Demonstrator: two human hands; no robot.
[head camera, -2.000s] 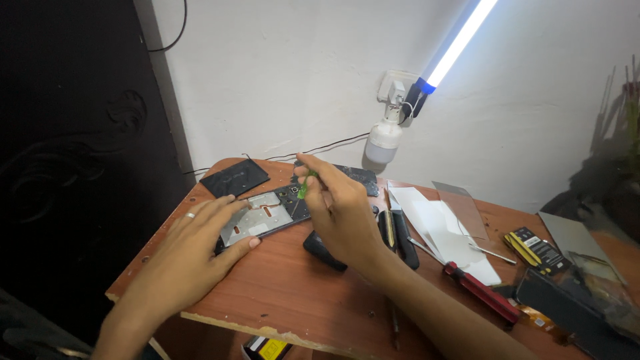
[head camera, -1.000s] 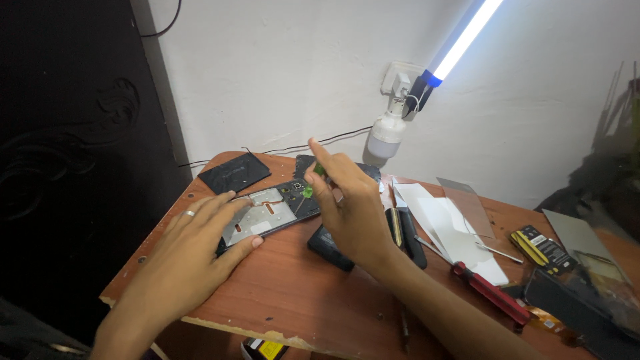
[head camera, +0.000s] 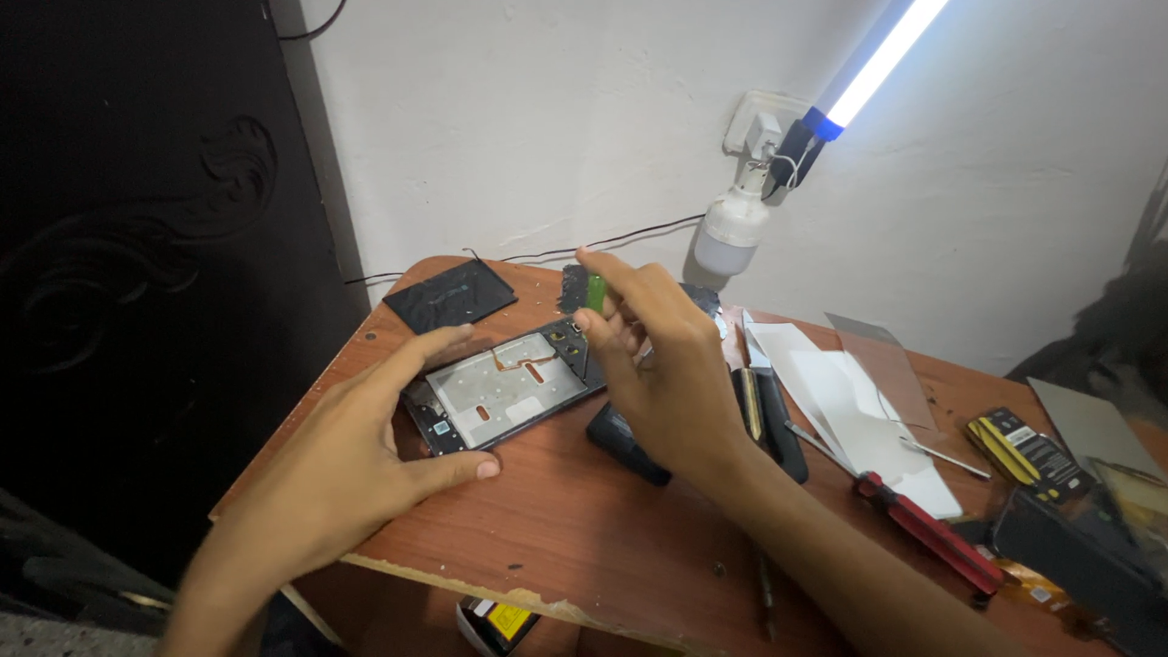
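A phone with its back off (head camera: 511, 388), its metal frame and an orange flex cable exposed, lies at a slant on the wooden table. My left hand (head camera: 365, 447) spans its lower left end, fingers on the far edge and thumb beside the near edge. Over the phone's upper right end, my right hand (head camera: 648, 356) pinches a small screwdriver by its green handle (head camera: 596, 294); the tip is hard to make out. A black phone battery (head camera: 452, 297) lies behind the phone. A black object (head camera: 625, 443) sits partly under my right hand.
Right of my right forearm are a black case (head camera: 785, 429), white sheets (head camera: 849, 401), a red-handled screwdriver (head camera: 931, 534), a yellow and black battery (head camera: 1027, 452) and a dark panel (head camera: 1068, 557). A wooden edge (head camera: 474, 582) runs in front. A bulb (head camera: 733, 228) and lit tube hang at the wall.
My right hand's fingers have shifted on the green screwdriver, which now stands more upright. The left hand has opened slightly, showing more of the phone's lower end.
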